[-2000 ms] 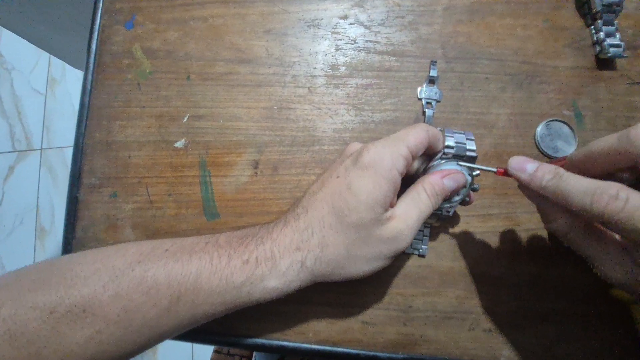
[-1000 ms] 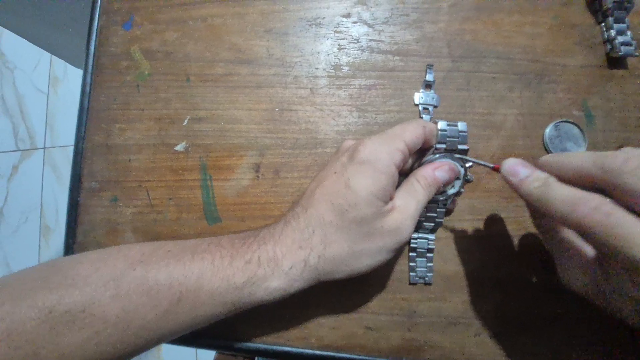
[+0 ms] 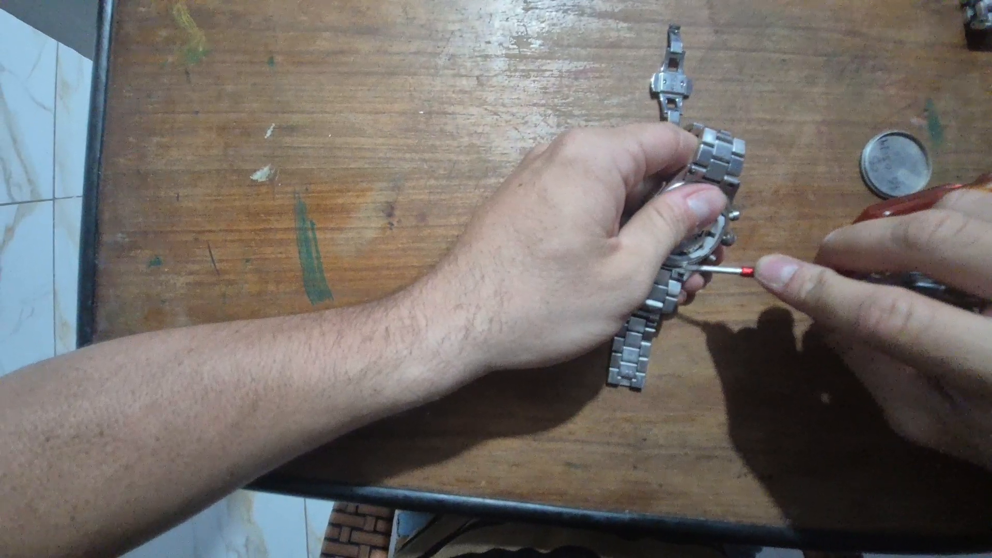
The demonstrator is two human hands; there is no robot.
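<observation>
My left hand [image 3: 581,240] grips a metal wristwatch [image 3: 701,236] by its case, with the thumb across the open back. The steel link bracelet [image 3: 632,349] runs above and below the case, and its clasp [image 3: 672,84] lies stretched out at the top. In my right hand [image 3: 891,310], at the right edge, is a thin metal-tipped tool [image 3: 721,270] with a red collar. Its tip meets the watch at the lower end of the case, by the bracelet; the exact contact is hidden. A round metal case back [image 3: 895,164] lies on the table above my right hand.
The wooden table [image 3: 387,155] has a dark edge on the left and along the bottom. Part of another metal watch bracelet [image 3: 978,19] shows at the top right corner. Tiled floor [image 3: 31,155] is visible at the left.
The tool tip has moved from the upper end of the watch case to its lower end. The watch has tilted, its lower bracelet now slanting down to the left.
</observation>
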